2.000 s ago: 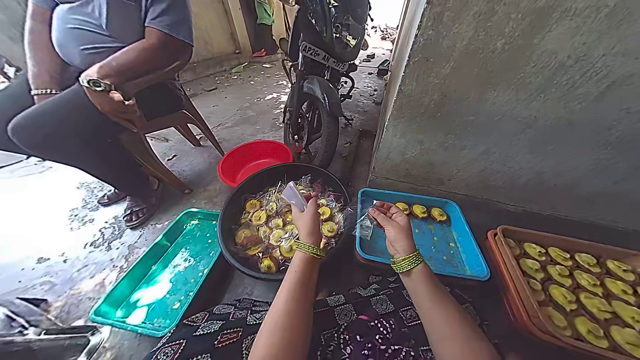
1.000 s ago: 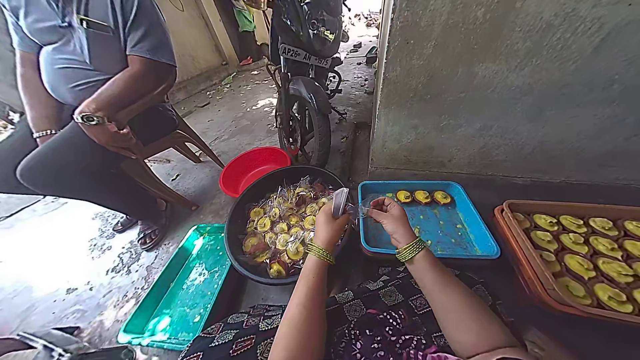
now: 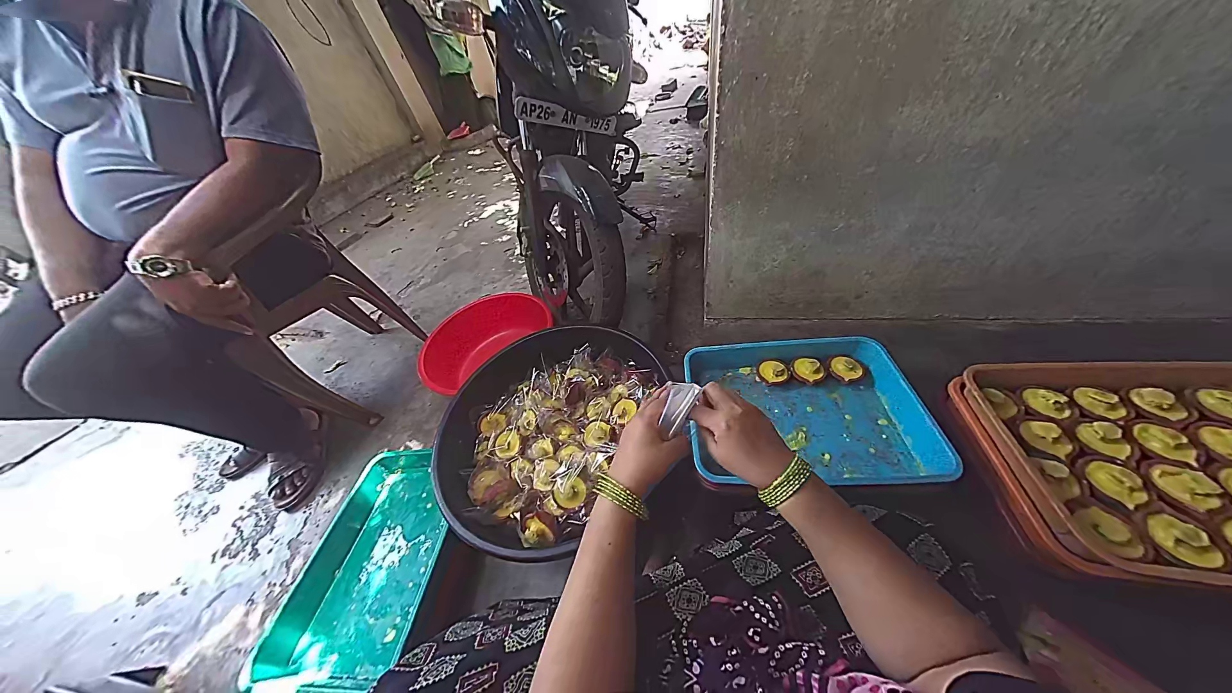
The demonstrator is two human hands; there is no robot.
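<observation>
My left hand [image 3: 650, 445] grips a small stack of clear plastic bags [image 3: 680, 408] over the right rim of a black tub [image 3: 452, 500]. The fingertips of my right hand [image 3: 741, 435] pinch the right edge of the same bags. Many yellow-topped round pieces in clear wrapping [image 3: 570, 493] fill the tub. Right of it lies a blue tray [image 3: 866, 445] with a row of three unwrapped yellow-topped pieces [image 3: 808, 370] near its back edge and yellow crumbs on its bottom.
A brown tray [image 3: 1088, 373] of more yellow-topped pieces stands at right, a green tray [image 3: 371, 568] at left. Behind the tub are a red basin [image 3: 481, 337] and a parked motorcycle [image 3: 587, 192]. A person [image 3: 173, 192] sits on a chair at left; a wall [image 3: 962, 164] rises behind the blue tray.
My hands were apart two seconds ago, with a loose clear bag in the right; now they meet at the bags in my left hand. The view has shifted somewhat.
</observation>
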